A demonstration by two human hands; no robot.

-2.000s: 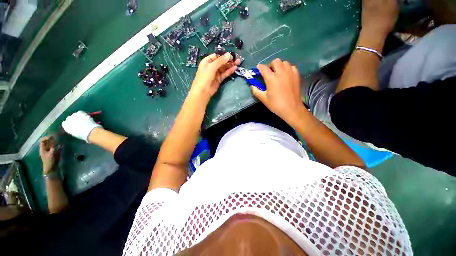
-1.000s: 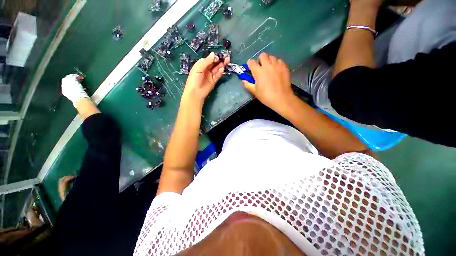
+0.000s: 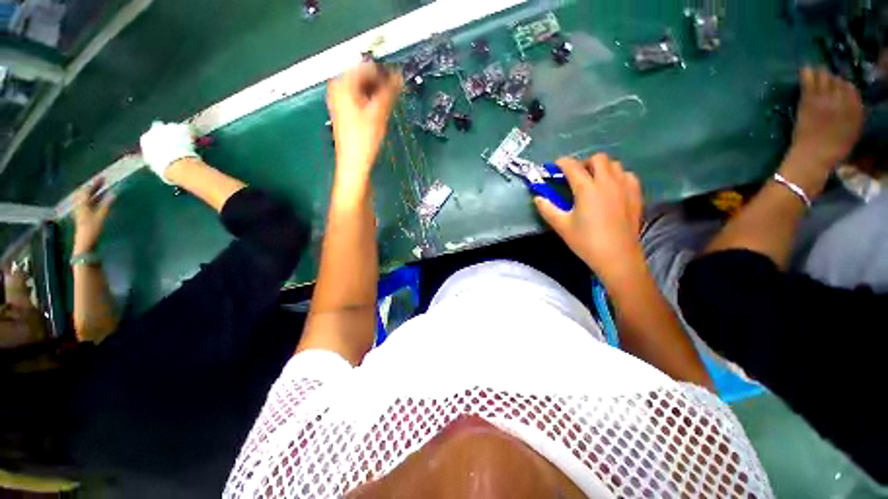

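My right hand (image 3: 599, 210) is closed around blue-handled cutters (image 3: 551, 189). Their silver jaws touch or overlap the near edge of a pale circuit board (image 3: 508, 152) on the green bench. My left hand (image 3: 364, 102) is raised near the pale rail, fingers curled and blurred; whether it holds anything cannot be told. A second small pale board (image 3: 434, 200) lies nearer the bench edge. A cluster of dark boards (image 3: 497, 84) with small dark round parts lies beyond the cutters. The dark pile seen earlier left of the boards does not show; my left arm covers that area.
The pale rail (image 3: 282, 90) runs behind the work. A greener board (image 3: 536, 33) and dark boards (image 3: 656, 54) lie farther back. A white-gloved hand (image 3: 167, 148) is at left. At right are a neighbour's braceleted arm (image 3: 794, 185) and a dark heap (image 3: 845, 44).
My left hand has moved away from the cutters, leftward to near the rail. A pale board now lies at the jaws and another near the bench edge. The view has shifted.
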